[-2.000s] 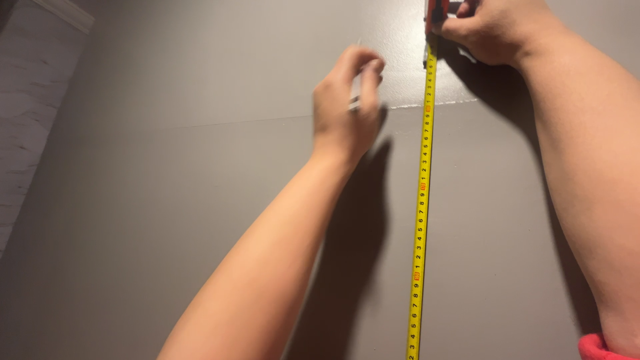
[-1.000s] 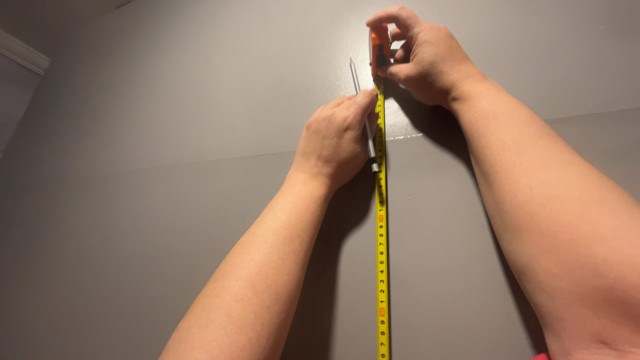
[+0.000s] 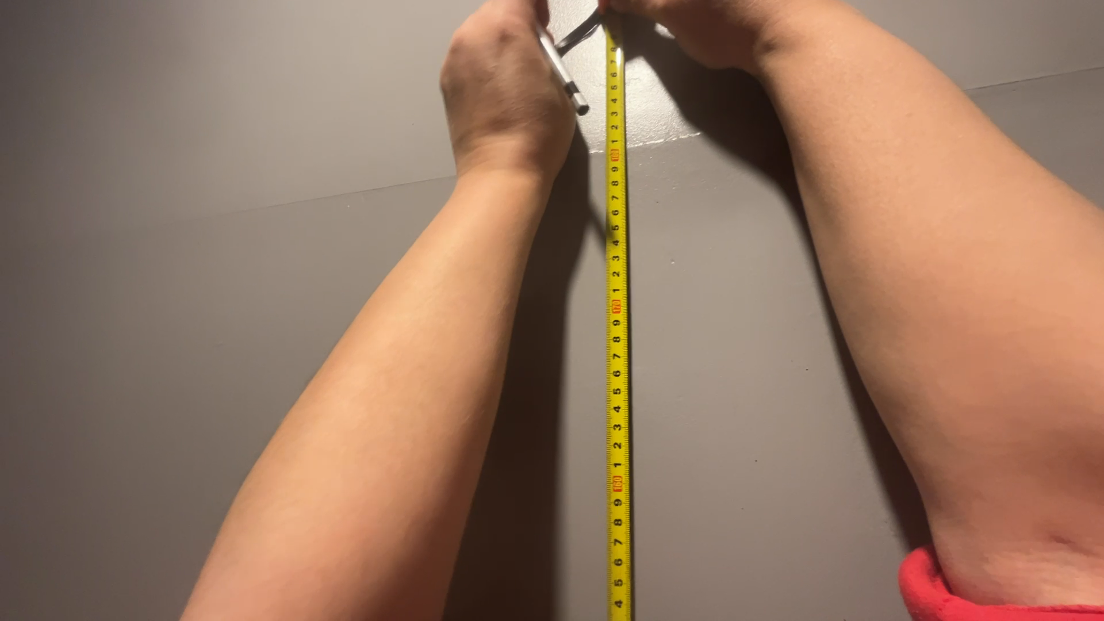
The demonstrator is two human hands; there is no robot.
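Observation:
Against a grey wall, the yellow blade of a tape measure (image 3: pixel 617 345) runs from the top edge of the view down to the bottom edge. My left hand (image 3: pixel 509 86) is at the top, left of the blade, closed on a slim white-and-black pen (image 3: pixel 563 73) whose lower end sticks out beside the palm. At the top edge, right of the blade, my right hand (image 3: pixel 707 26) is partly cut off by the frame. Its fingers meet the blade's upper end; the tape's case is out of view.
The grey wall (image 3: pixel 733 431) fills the background, crossed by a faint seam. Both arms cast dark shadows on it. A red sleeve (image 3: pixel 940 586) shows at the lower right.
The pen's tip pointed up left of the blade a second ago; my left hand has since moved up and away from the blade. The view has shifted, and the orange tape case has left it.

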